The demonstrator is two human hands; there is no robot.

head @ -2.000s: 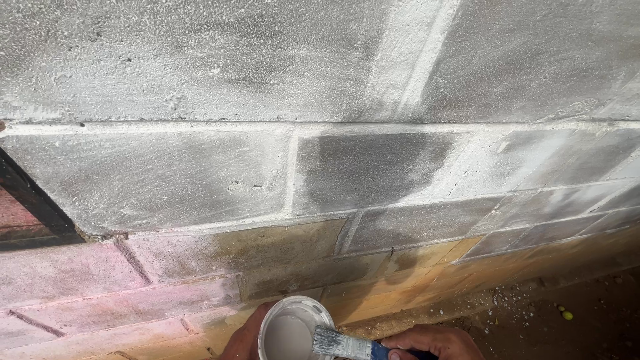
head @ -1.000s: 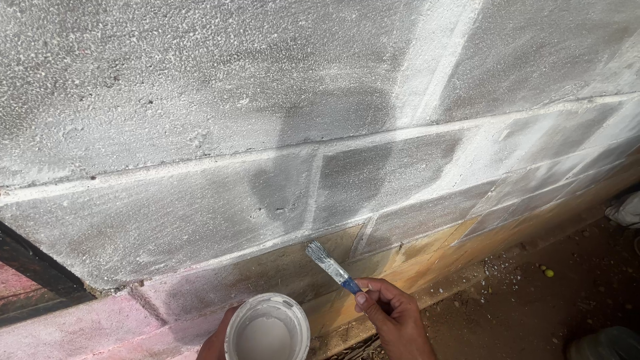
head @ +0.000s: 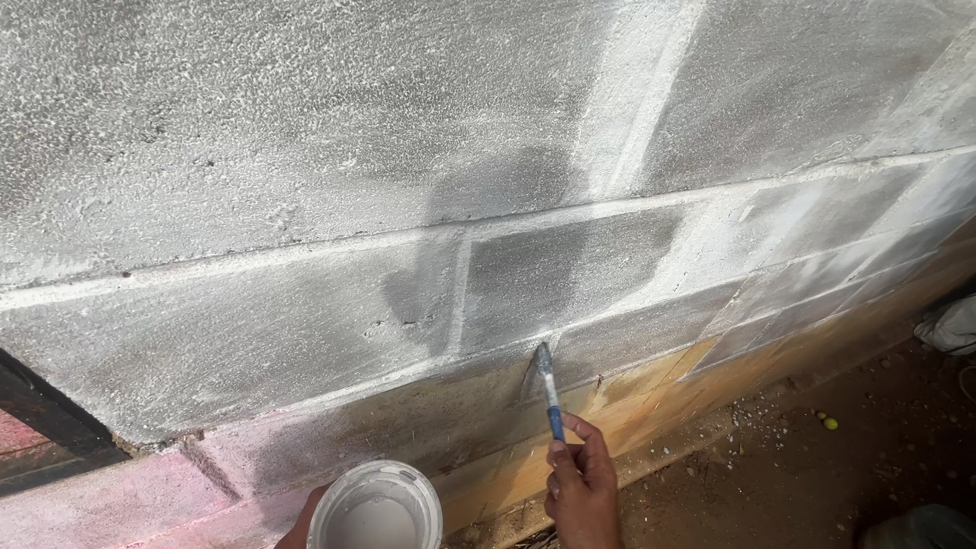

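My right hand [head: 583,480] grips a paintbrush [head: 555,415] by its blue handle, at the lower middle of the view. The whitish bristles touch the block wall [head: 366,305], at a mortar joint below the large gray blocks. At the bottom edge, my left hand [head: 301,522] holds a round plastic tub of whitish paint [head: 375,507], with most of that hand hidden behind it. Gray and white paint covers the upper wall, while lower courses show pink at left and ochre at right.
A dark frame [head: 57,427] stands at the left edge. Brown dirt ground [head: 732,473] with white specks and a small yellow-green round thing [head: 829,422] lies at lower right. A pale cloth-like thing [head: 949,326] is at the right edge.
My right hand has lifted the brush from the tub, where it was two seconds ago, up to the wall. The brush is now farther right along the joint than a second ago.
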